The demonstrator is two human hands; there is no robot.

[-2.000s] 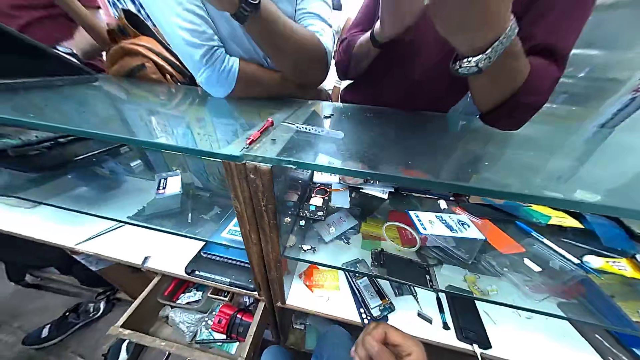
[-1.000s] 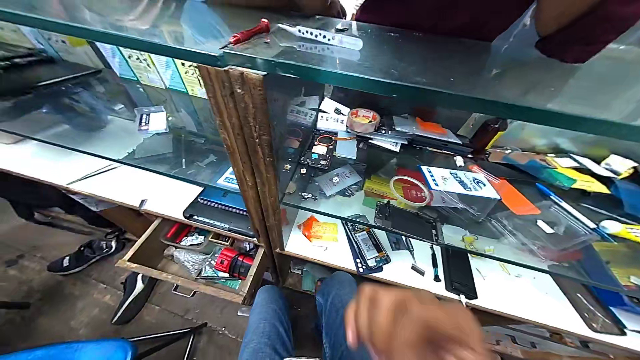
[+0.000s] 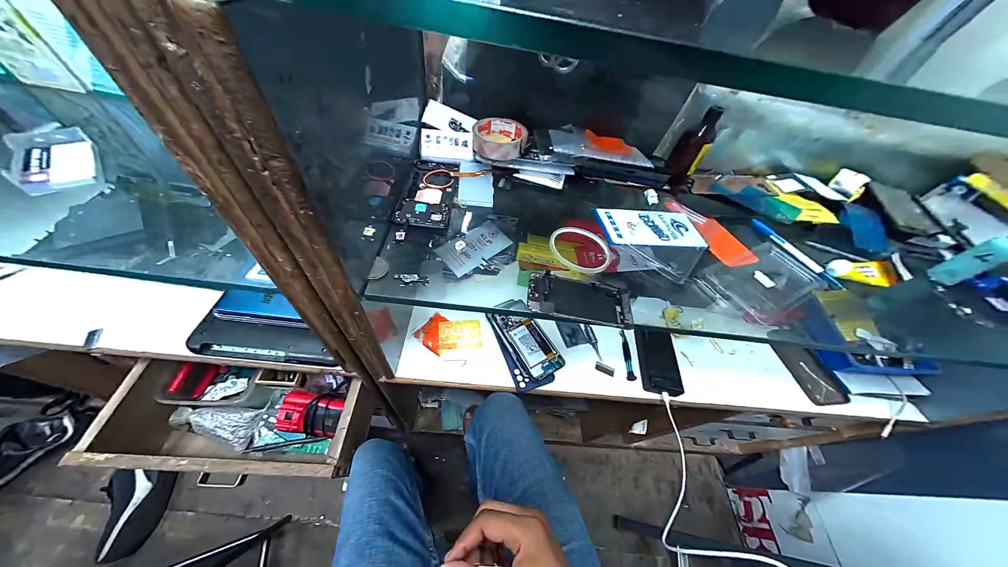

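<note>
At the bottom centre of the head view is my right hand (image 3: 508,535), its fingers curled, over my lap between the knees. A small pale bit shows by the fingertips, cut off by the frame edge; whether it is held cannot be told. My left hand is out of view. Beyond the knees, on the white counter, lie an opened smartphone (image 3: 533,346) with its inner parts bare, a small screwdriver (image 3: 628,356) and a black power bank or phone (image 3: 659,361) with a white cable (image 3: 679,472) plugged in.
A glass shelf (image 3: 488,303) above the counter bears a tape roll (image 3: 500,139), an opened phone (image 3: 425,197), a white ring (image 3: 580,250) and plastic packets. A wooden post (image 3: 236,157) stands left. The open drawer (image 3: 197,465) holds a red-and-black tool (image 3: 309,413). Shoes lie at lower left.
The view has tilted down and moved closer to the shelves. My right hand was over the counter's front edge a second ago and is now low over my lap.
</note>
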